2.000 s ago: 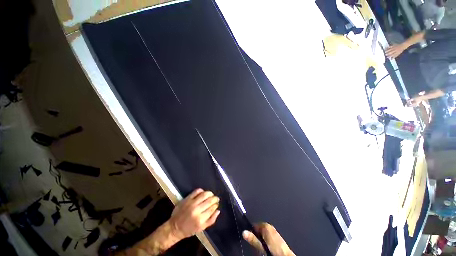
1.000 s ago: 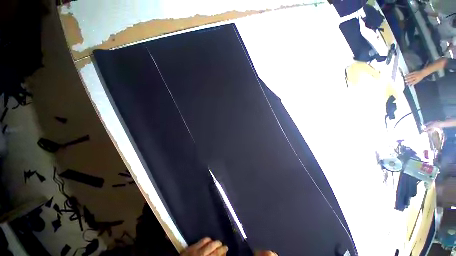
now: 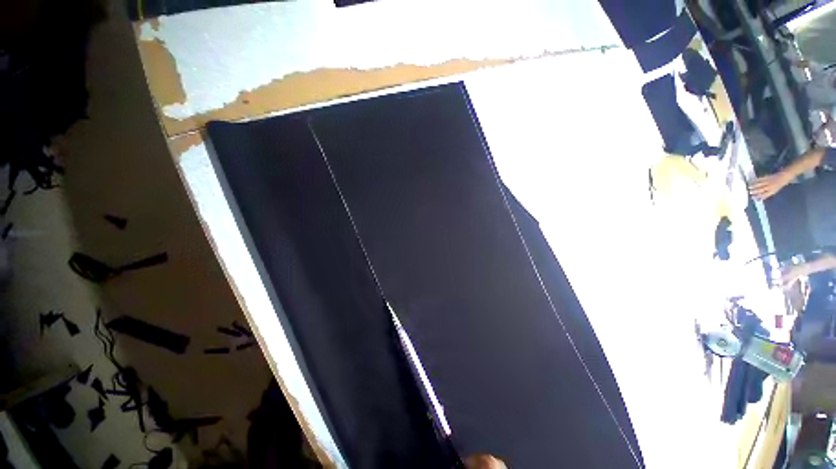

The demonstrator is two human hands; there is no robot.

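Note:
A large black cloth panel [image 3: 440,247] lies on the white table, with thin chalk lines running along its length. The silver blade of the shears [image 3: 420,371] lies along the left chalk line, tip pointing up the cloth, with a dark gap in the cloth beside it. My right hand [image 3: 484,462] shows only as a small part at the bottom edge, at the dark handle end of the shears. The handles and most of that hand are cut off. My left hand is out of the picture, apart from a possible trace at the bottom edge.
A cutting machine [image 3: 770,355] stands at the right with black cloth beside it. A person's hands [image 3: 768,186] rest at the table's far edge. Dark cloth pieces [image 3: 667,114] lie at the upper right. Black scraps [image 3: 151,334] litter the floor at left.
The view has shifted, so the cloth sits lower and more of the table's far end shows. The shears have advanced up the left chalk line. My left hand has dropped out of view; my right hand shows less.

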